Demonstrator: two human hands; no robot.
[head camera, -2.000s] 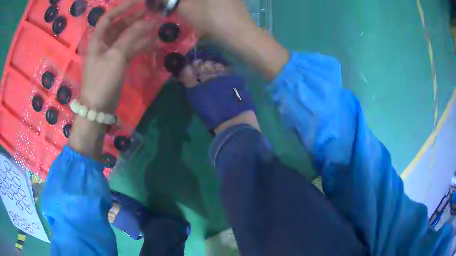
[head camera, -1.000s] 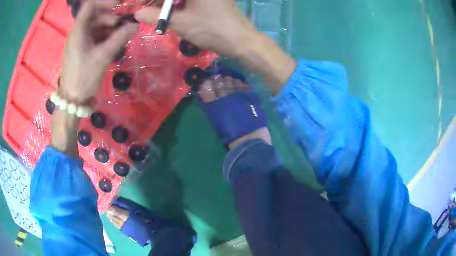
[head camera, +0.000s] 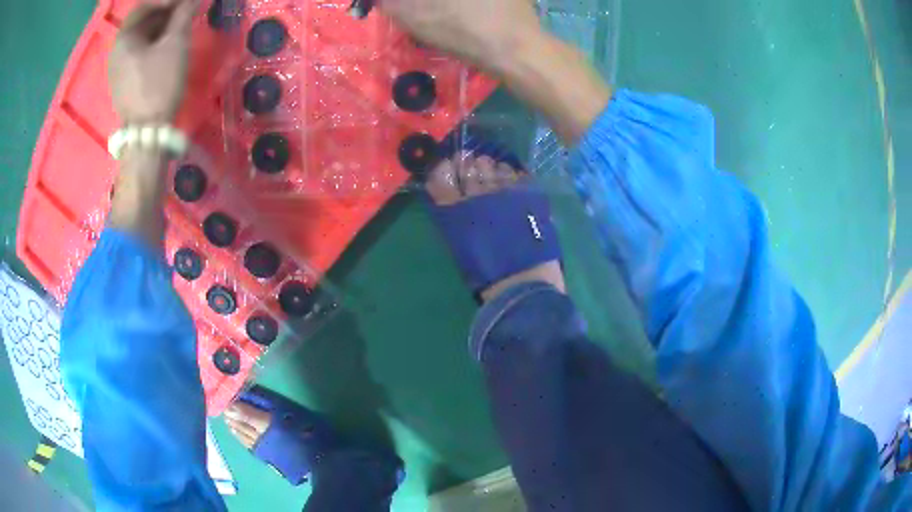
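Note:
The red compartment tray (head camera: 55, 180) lies on the floor at the left and top. A clear blister tray (head camera: 345, 120) with black round parts (head camera: 270, 153) lies over it. More black parts (head camera: 220, 229) sit in clear pockets lower down. My left hand (head camera: 150, 65) is blurred over the tray at the upper left; its fingers run to the top edge and I cannot tell if they hold anything. My right hand (head camera: 455, 25) is at the top edge over the clear tray, its fingertips partly cut off. A small dark end (head camera: 361, 8) shows by its fingers.
My slippered feet (head camera: 505, 230) stand beside the red tray, one touching the clear tray's edge. A white sheet with ring outlines (head camera: 35, 350) lies at the left. Another clear tray edge (head camera: 590, 60) shows at the top. A yellow line (head camera: 885, 180) crosses the green floor at the right.
The view has shifted, so the trays sit differently in the frame. My hands have moved up and apart. The white pen seen in my right hand is now mostly out of the picture.

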